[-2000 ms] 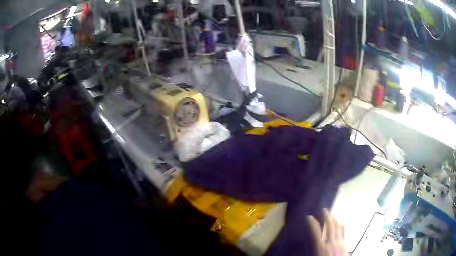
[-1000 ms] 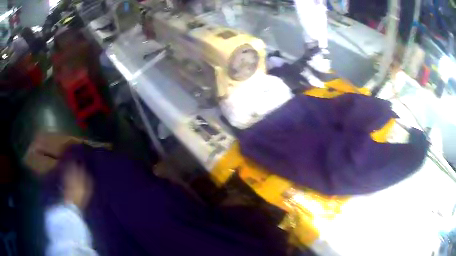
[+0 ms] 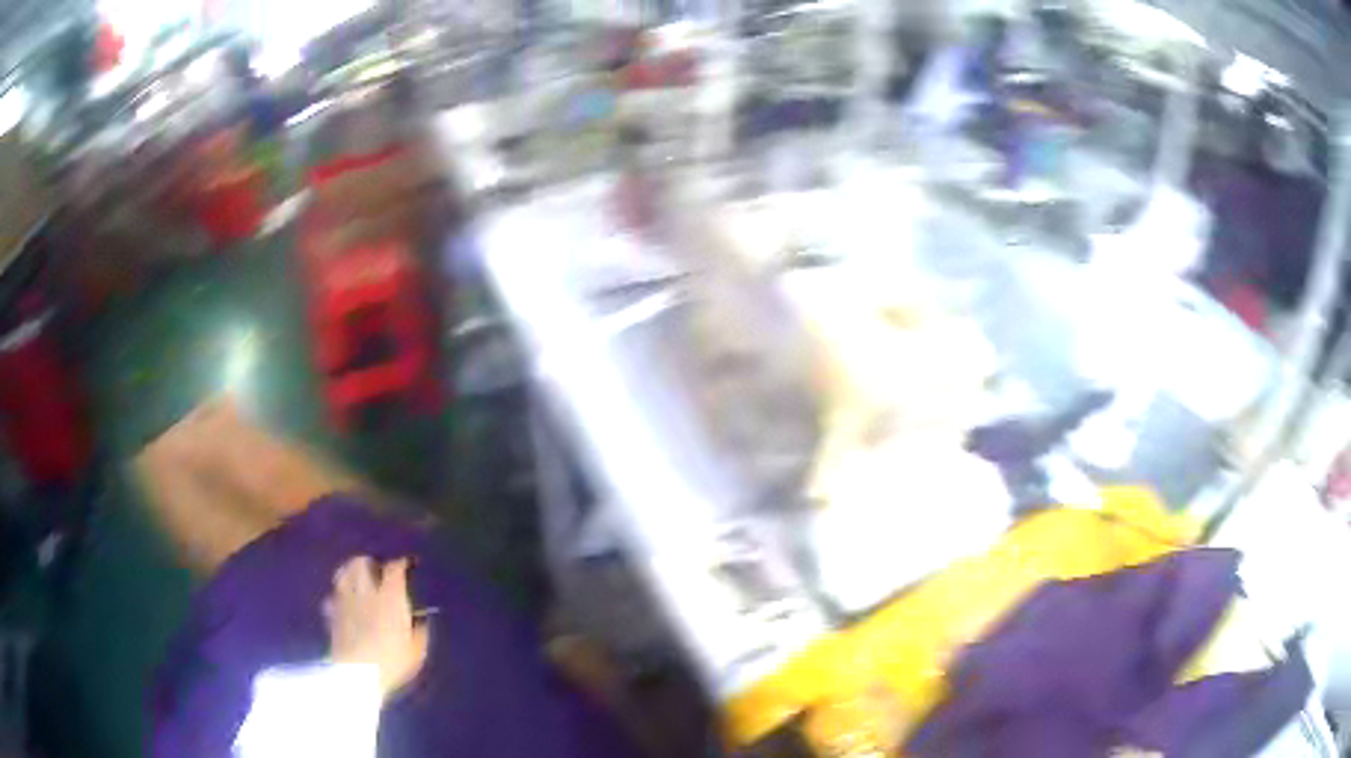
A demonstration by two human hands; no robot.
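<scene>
My left hand, in a white sleeve, lies on a large dark purple cloth at the lower left, below table height. Its fingers are bent; blur hides whether they grip the cloth. A small thin shiny thing shows beside the fingers. Another purple garment piece lies on the yellow covering at the lower right. A small skin-coloured patch at the bottom edge there may be my right hand, almost wholly cut off.
A brown cardboard box stands under the purple cloth's far edge. A red stool stands on the green floor. A blurred cream-yellow machine with a white cloth is on the neighbouring table.
The view has swung left and down, bringing the box and stool further in. My left hand came into view at the lower left and stays on the purple cloth.
</scene>
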